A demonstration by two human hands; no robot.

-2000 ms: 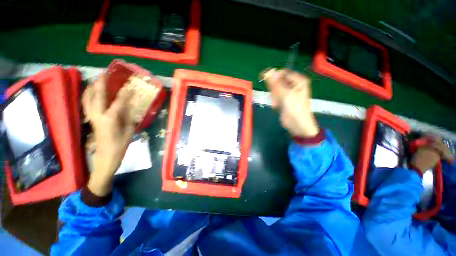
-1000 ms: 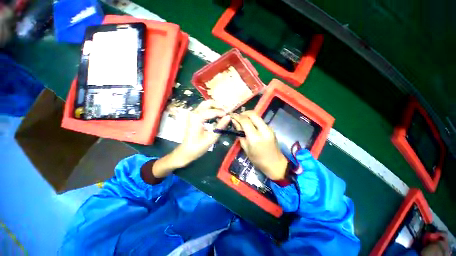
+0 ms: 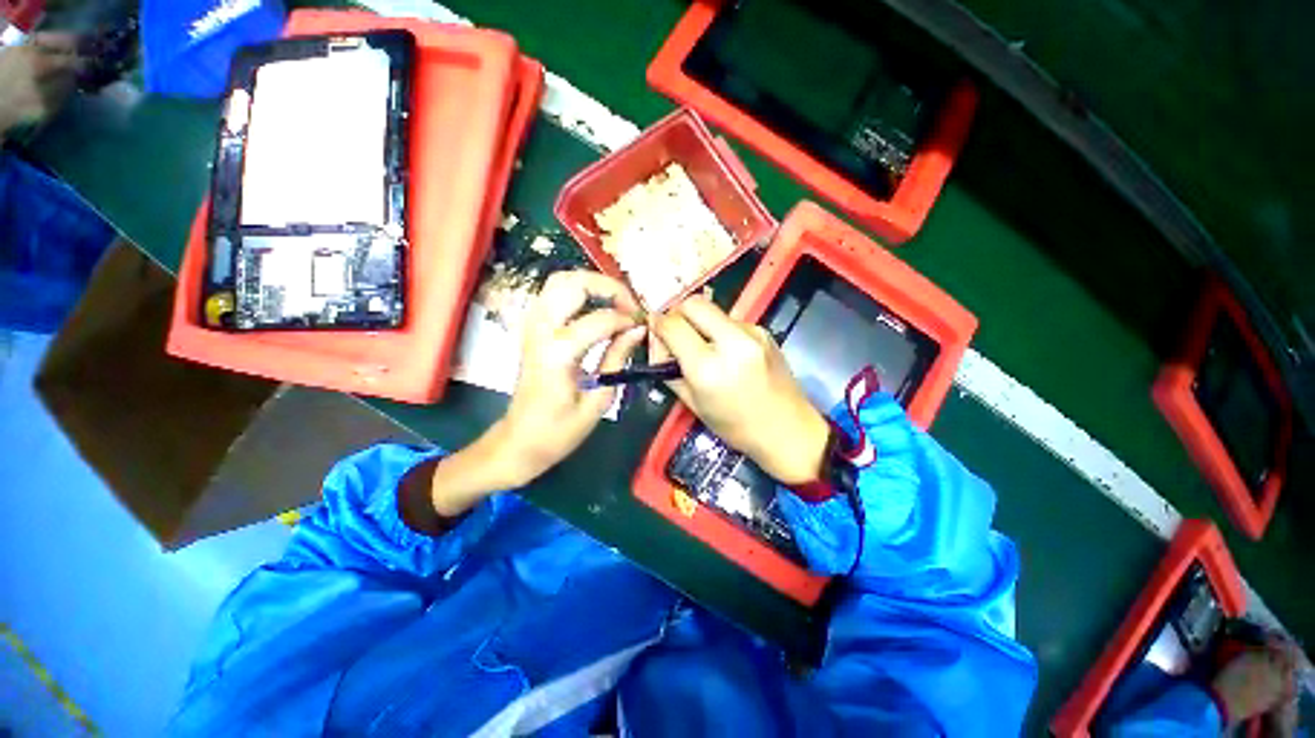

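My left hand point(image 3: 555, 378) and my right hand point(image 3: 736, 387) meet fingertip to fingertip just below the red parts bin point(image 3: 594, 185). My right hand holds thin dark tweezers point(image 3: 635, 375), pointing left toward my left fingers. My left fingertips are pinched on a small component; its shape is too small to tell. The bin holds cream tabs point(image 3: 663, 238). Loose leads and pale bits point(image 3: 512, 281) lie on a white sheet point(image 3: 488, 355) left of my hands. A tablet point(image 3: 851, 343) in a red tray point(image 3: 945, 339) lies partly under my right hand and forearm.
Another opened tablet point(image 3: 320, 159) lies on stacked red trays point(image 3: 459, 173) at the left, near a blue bin point(image 3: 209, 43). Trays with tablets stand on the conveyor point(image 3: 1060, 245). Other people's hands show at the lower right point(image 3: 1252, 681) and upper left point(image 3: 32, 79).
Two seconds ago my hands were apart, the left at the bin; they have since come together. Over the last second they stay together, with small finger shifts, while the view shifts slightly.
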